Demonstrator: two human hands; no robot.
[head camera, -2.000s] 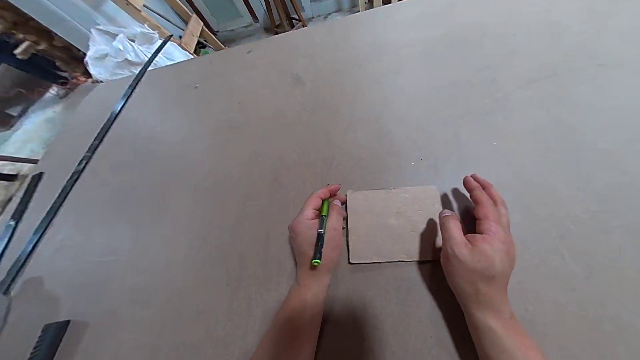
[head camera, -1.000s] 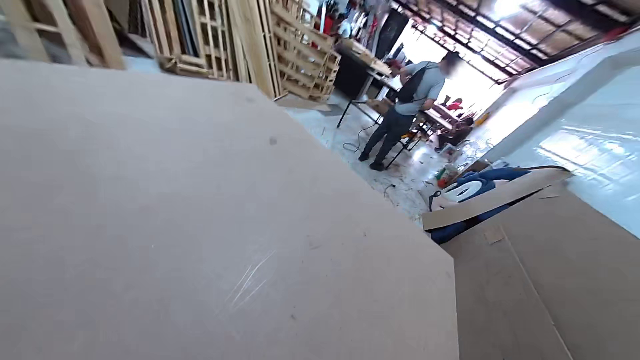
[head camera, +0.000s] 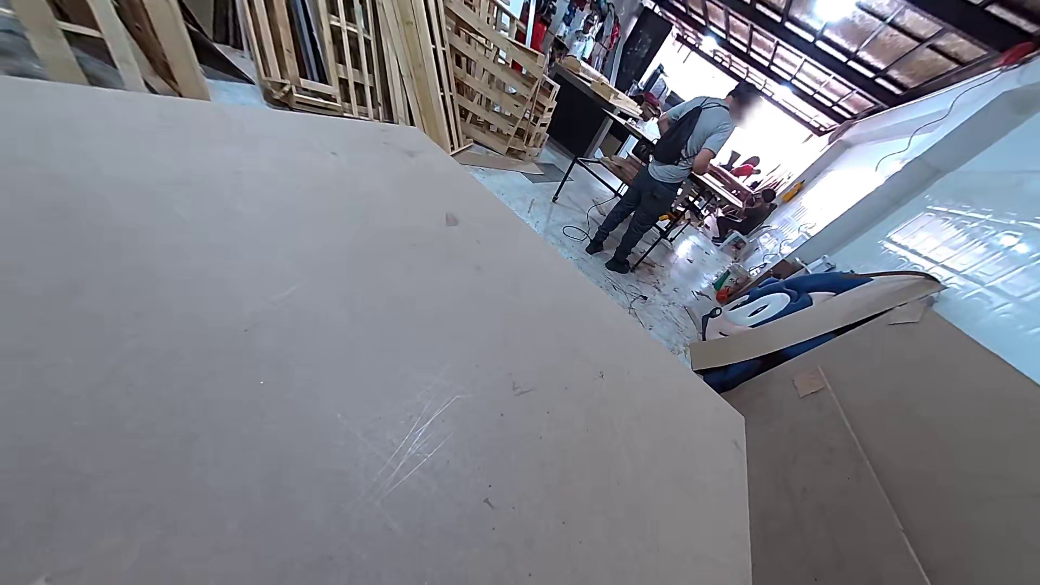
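Note:
Neither my left hand nor my right hand shows in the head view now. The large flat board of the work surface (head camera: 325, 268) fills the left and the middle of the view, with a patch of pale scratches (head camera: 418, 443) on it. Whatever my hands hold or touch is out of sight. The pen and the small rectangular board piece from the earlier frame are also outside the view.
Wooden slatted frames (head camera: 496, 89) lean beyond the far edge. A person with a backpack (head camera: 678, 162) stands at a trestle table; others are farther back. Cables (head camera: 577, 233) lie on the floor. At right are a blue cartoon-like cutout (head camera: 764, 309), a curved strip (head camera: 812, 322) and brown sheets (head camera: 861, 455).
The view has swung far from the hands to the room. Two seconds ago a pen was at my left hand, and both hands flanked a small rectangular board; none of these shows now.

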